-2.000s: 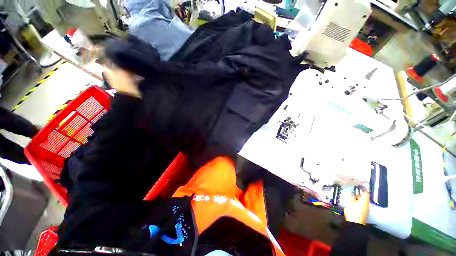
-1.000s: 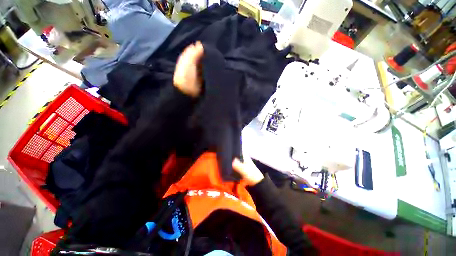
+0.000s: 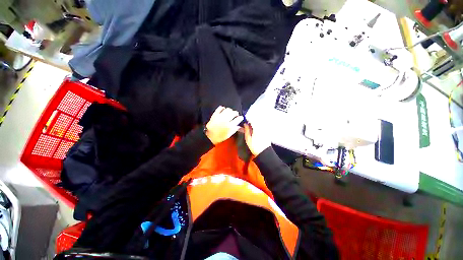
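A large black garment lies spread over the table and hangs down to my lap. My left hand pinches its near edge, fingers bent around the dark cloth. My right hand is close beside it, with its fingers on the same edge. The two hands nearly touch. The fingertips and the exact fold between them are partly hidden. The white sewing machine stands right of the cloth, apart from my hands.
A red perforated basket with dark cloth is at the left. Another red basket is at the lower right. A grey-blue garment lies at the upper left. Coloured wires show at the machine's near edge. Thread spools stand upper right.
My left hand has come down from the upper cloth to its near edge. My right hand has risen slightly to meet it, after leaving the machine earlier. The view has shifted.
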